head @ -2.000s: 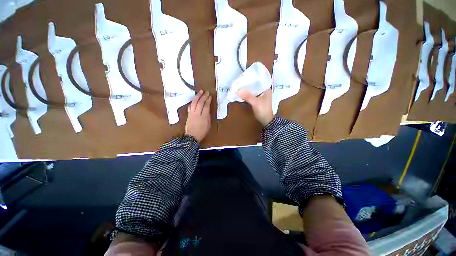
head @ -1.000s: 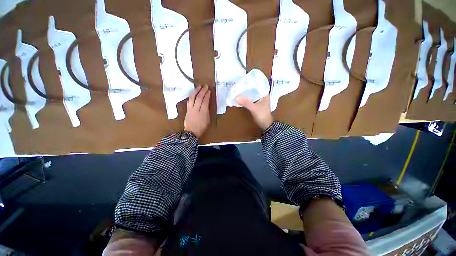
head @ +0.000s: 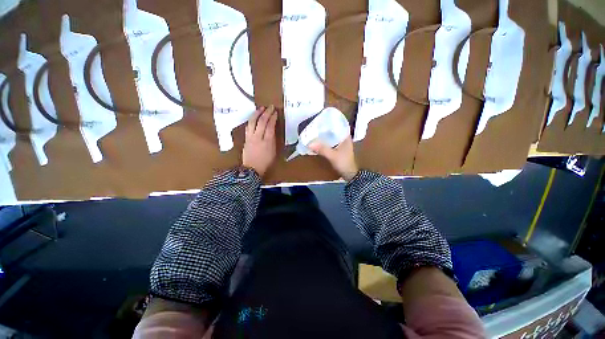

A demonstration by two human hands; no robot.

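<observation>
My right hand (head: 337, 153) is shut on a white glue bottle (head: 326, 129). The bottle is tilted, and its thin tip points down-left beside the lower end of a white shaped piece (head: 303, 59). The bottle covers part of that piece's lower right edge. My left hand (head: 261, 136) lies on a brown panel (head: 192, 159) between two white pieces, fingers forward and close together, holding nothing that I can see. Dark arched handles (head: 232, 63) lie between the white pieces along the row. Small printed marks show on the pieces.
More white pieces (head: 578, 79) lie on brown panels at the far right. The table's near edge (head: 106, 199) runs just in front of my body. Below it are a blue container (head: 487, 268) at the right and a cardboard box (head: 379, 283).
The bottle has moved down toward the near end of the white piece, and its tip now shows. My left hand stays at nearly the same place. The whole row sits slightly higher in view.
</observation>
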